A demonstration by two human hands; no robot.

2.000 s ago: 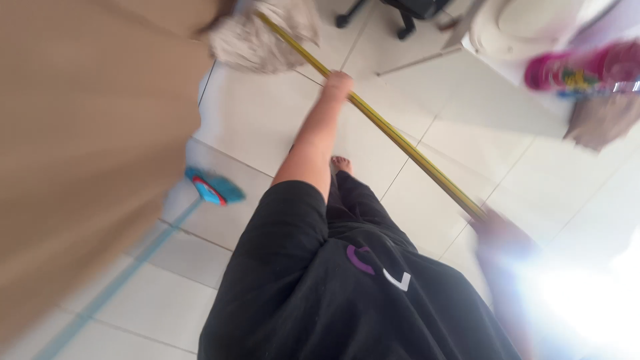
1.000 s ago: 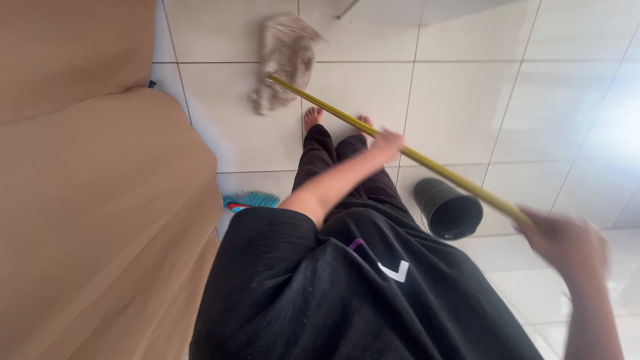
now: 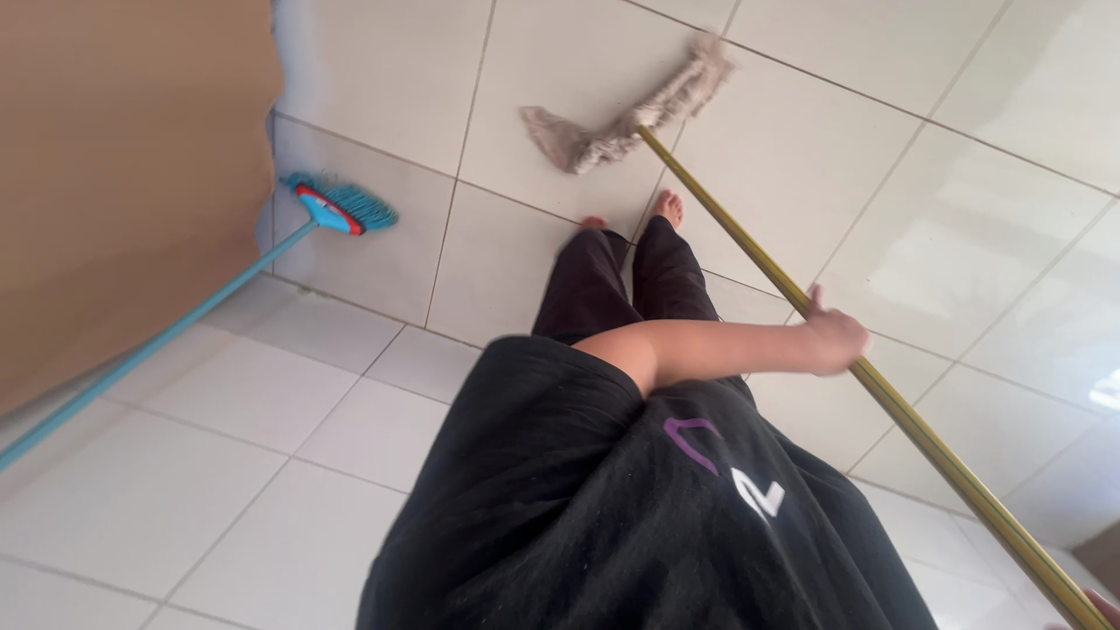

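A mop with a yellow striped pole (image 3: 927, 437) slants across the view, and its frayed beige cloth head (image 3: 647, 109) lies spread on the tiled floor just beyond my bare feet. My left hand (image 3: 836, 341) is closed around the middle of the pole, the forearm crossing in front of my black shirt. At the lower right corner, only part of my right hand (image 3: 1101, 605) shows, its fingers at the upper end of the pole; the rest is cut off by the frame edge.
On the left, a broom with blue bristles (image 3: 350, 199) and a light blue handle (image 3: 166, 332) leans near a large brown sheet-like surface (image 3: 131, 175). Pale floor tiles (image 3: 350, 131) surround my feet. A brown thing (image 3: 1101, 556) sits at the right edge.
The mop head, bunched up on the floor to the left of my feet one second ago, now lies stretched out beyond them. The view has shifted, and the black bucket is out of it.
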